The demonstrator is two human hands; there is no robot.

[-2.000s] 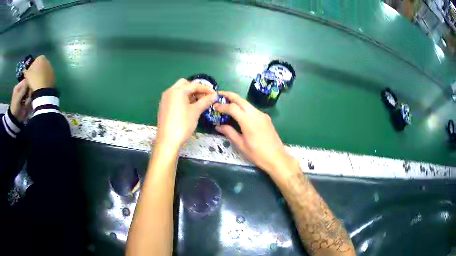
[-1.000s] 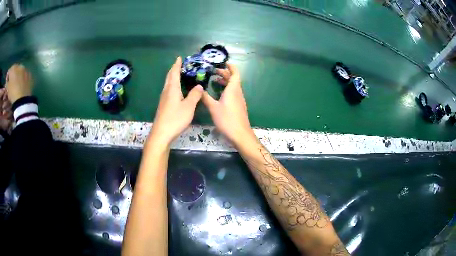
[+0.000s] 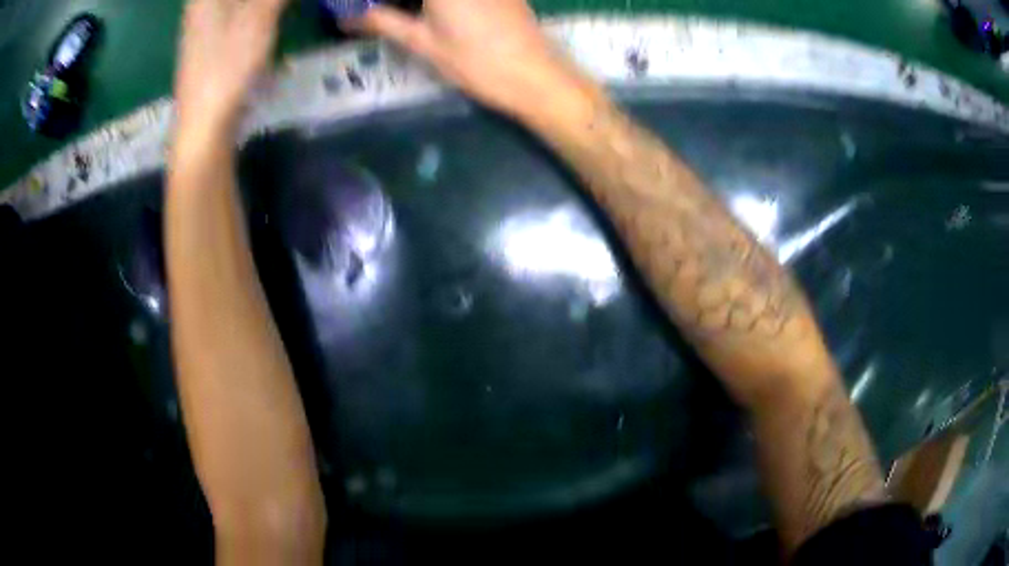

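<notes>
The frame is blurred. My left hand (image 3: pixel 230 44) reaches to the top edge, which cuts off its fingers. My right hand (image 3: pixel 476 42) is also cut off at the top edge; its thumb or a finger points left at a unit with a blue-purple board (image 3: pixel 352 9). Only the lower part of this unit shows, between my hands. Whether either hand grips it is hidden.
Another unit, a board half with a pale-faced cover (image 3: pixel 73 46), lies on the green belt (image 3: pixel 133 55) at the upper left. Part of a dark unit (image 3: pixel 987 33) shows at the upper right. The speckled white strip (image 3: pixel 708 53) borders the dark shiny bench front (image 3: pixel 465 387).
The view has tipped down, so the belt and hands have shifted to the top edge. The unit between my hands, fully visible a second ago, is now mostly cut off. The neighbouring worker's arms are out of view.
</notes>
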